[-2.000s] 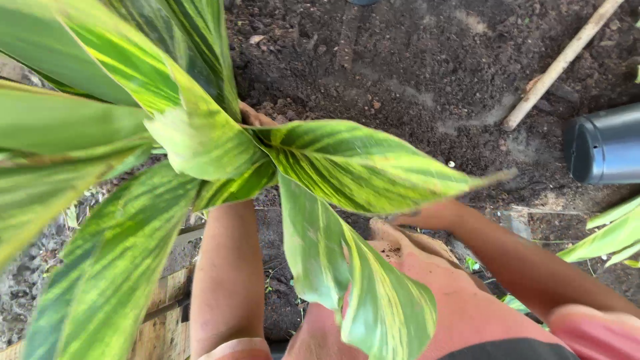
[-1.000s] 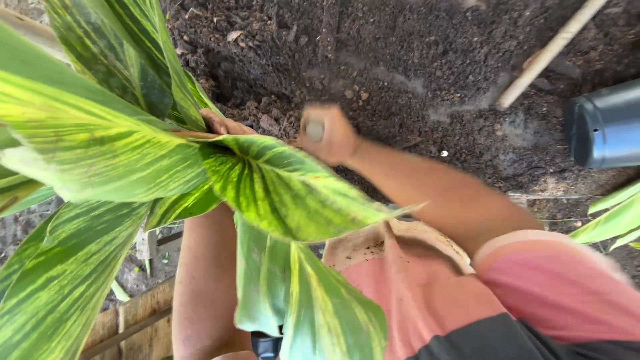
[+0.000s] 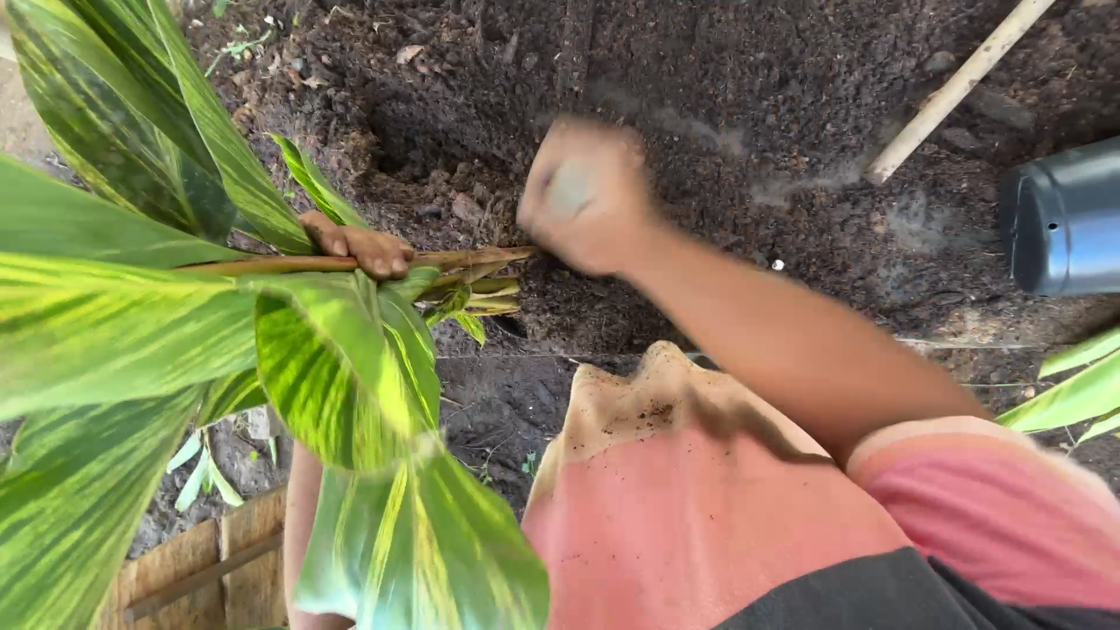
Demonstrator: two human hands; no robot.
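A leafy plant with green and yellow striped leaves [image 3: 341, 376] fills the left of the view. My left hand [image 3: 363, 249] grips its stems [image 3: 472, 260] above the base. Beside dark soil [image 3: 586, 311] at the stem base, my right hand [image 3: 586, 197] is a blurred fist closed on a handle, whose pale round end [image 3: 570, 188] shows. The rest of that tool is hidden by the fist. A hollow in the soil [image 3: 402, 131] lies above the stems. My left forearm is mostly hidden behind leaves.
A wooden stick [image 3: 962, 87] lies on the soil at upper right, near a black plastic pot [image 3: 1072, 219] on its side. More striped leaves [image 3: 1072, 385] enter at the right edge. Wooden boards [image 3: 201, 560] are at lower left, and a thin edge runs across the soil.
My right hand has come from low beside the shirt up to the soil, and since one second ago has moved further right from my left hand. The leaves have shifted left, uncovering the stems.
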